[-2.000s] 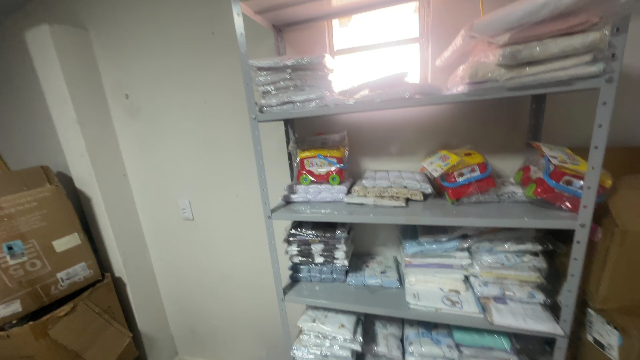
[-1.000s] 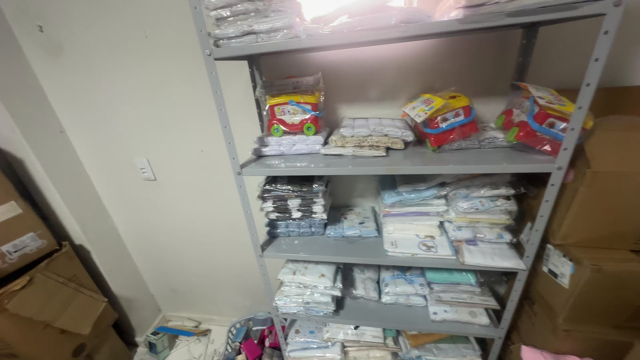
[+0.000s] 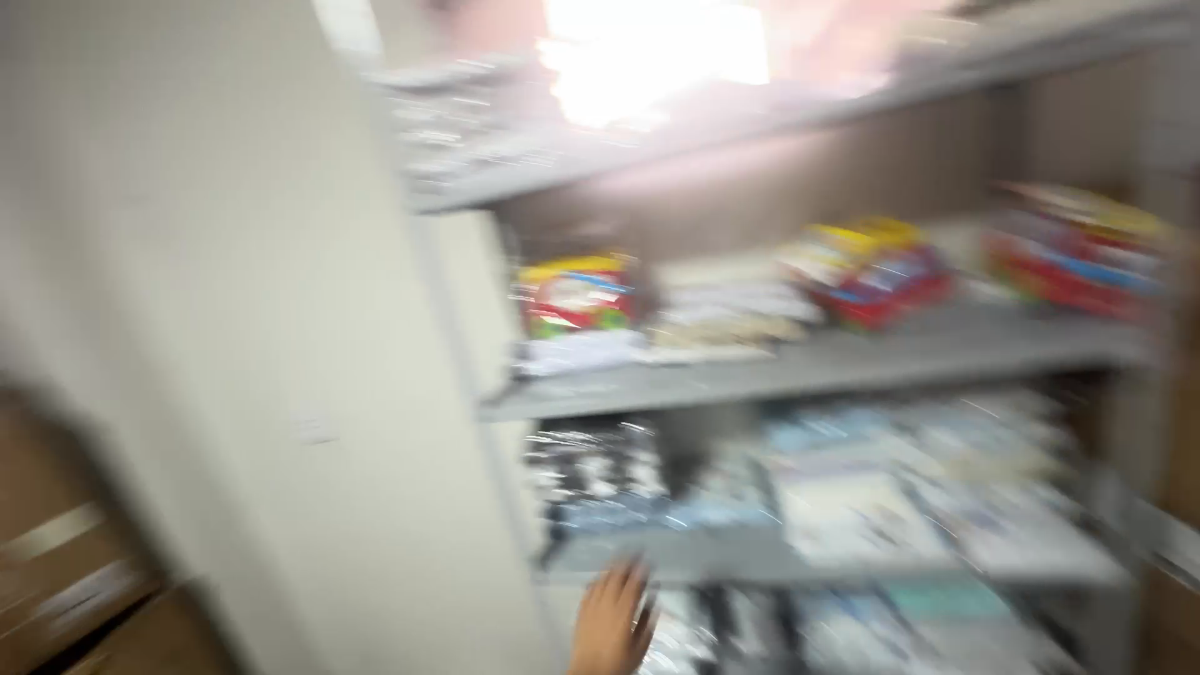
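Note:
My left hand (image 3: 614, 619) is raised at the bottom centre, back toward the camera, beside the front edge of a grey metal shelf (image 3: 694, 555). It appears to hold nothing; whether it touches the shelf is blurred. Just above lie dark patterned packs (image 3: 600, 469) in clear plastic. Light blue folded packs (image 3: 722, 497) lie beside them, with white printed textile packs (image 3: 862, 516) farther right. White wrapped packs (image 3: 680, 633) sit on the level below, beside my hand. My right hand is out of view.
Red and yellow toy vehicles (image 3: 577, 298) in plastic stand on the shelf above, among folded packs (image 3: 736, 314). Cardboard boxes (image 3: 56, 562) are stacked at the left. A wall switch plate (image 3: 312, 425) is on the pale wall (image 3: 234, 281).
My left hand has come into view at the bottom, in front of the shelving. The view has moved closer to the shelves and is blurred.

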